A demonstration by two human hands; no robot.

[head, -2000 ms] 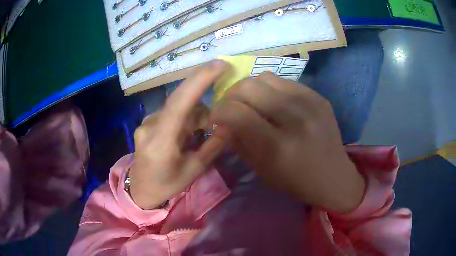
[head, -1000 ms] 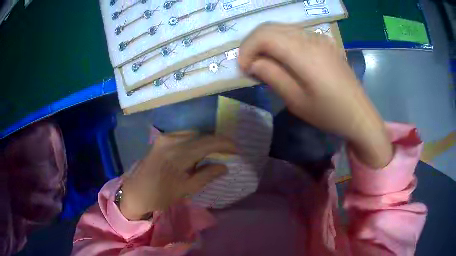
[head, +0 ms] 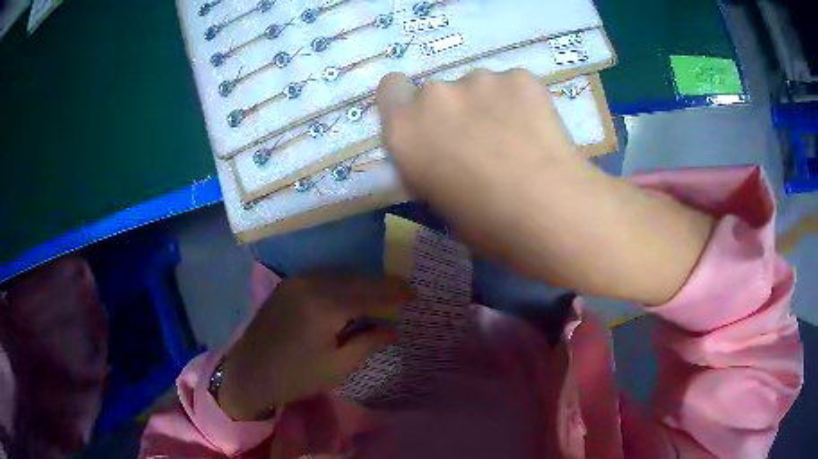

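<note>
My left hand point(head: 309, 336) holds a label sheet point(head: 438, 287) with a yellow strip at one end, below the trays and in front of my body. My right hand point(head: 484, 134) lies over the lower part of the stacked white foam trays point(head: 502, 36); its fingertips are bent down and hidden, so I cannot tell what they hold. Round-ended silvery parts joined by thin strips point(head: 282, 60) sit in rows on the trays. Small white labels point(head: 442, 42) are stuck beside the rows. Brown cardboard edges point(head: 309, 216) show under the foam.
The green mat point(head: 99, 134) has a blue-taped edge point(head: 117, 226). A bright green tag point(head: 705, 75) lies at the right of the bench. A neighbour's pink sleeve point(head: 54, 341) is at lower left. Grey floor shows at the right.
My hands, together over the label sheet at first, have come apart. My right hand has gone up to the trays and then left across them. The trays appear lower in view.
</note>
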